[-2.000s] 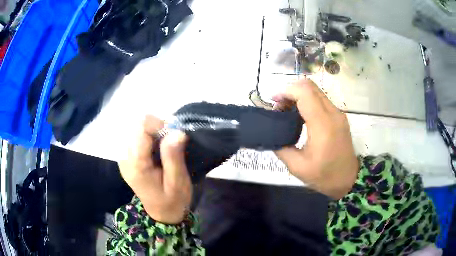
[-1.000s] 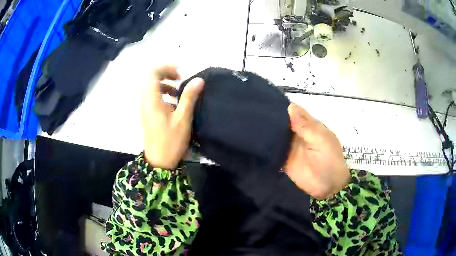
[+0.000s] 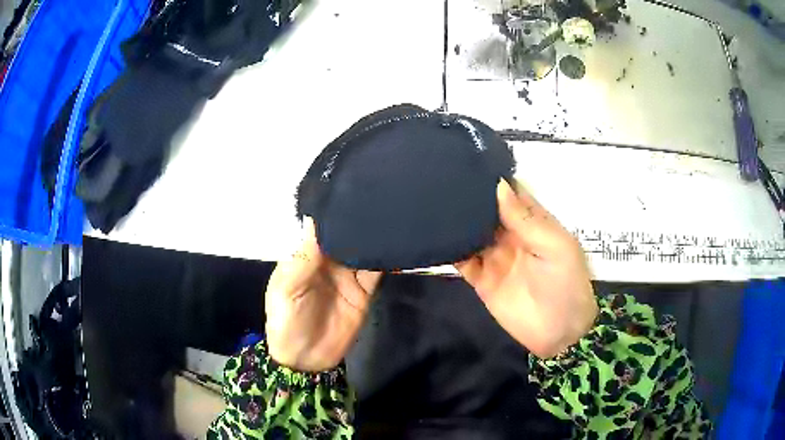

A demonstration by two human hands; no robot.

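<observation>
A partly sewn black pouch (image 3: pixel 404 193) is held up over the table's front edge, its flat rounded panel facing me. Pale stitching or zipper teeth run along its curved upper edge, with a brighter piece at the upper right. My left hand (image 3: pixel 314 296) grips its lower left side, thumb at the edge and fingers under it. My right hand (image 3: pixel 538 266) grips its lower right side, thumb at the edge and fingers under it. The pouch hides its far side and some of the fingertips.
A blue bin (image 3: pixel 34 112) stands at the left beside a heap of black pieces (image 3: pixel 142 112). The needle plate area (image 3: pixel 538 60) and a cream-white knob (image 3: pixel 577 32) are at the top. A purple-handled tool (image 3: pixel 742 133) lies far right, above a printed ruler scale (image 3: pixel 654 247).
The pouch has turned from a narrow zippered side view to its broad panel. My left hand has moved from the upper left side down to the lower left edge.
</observation>
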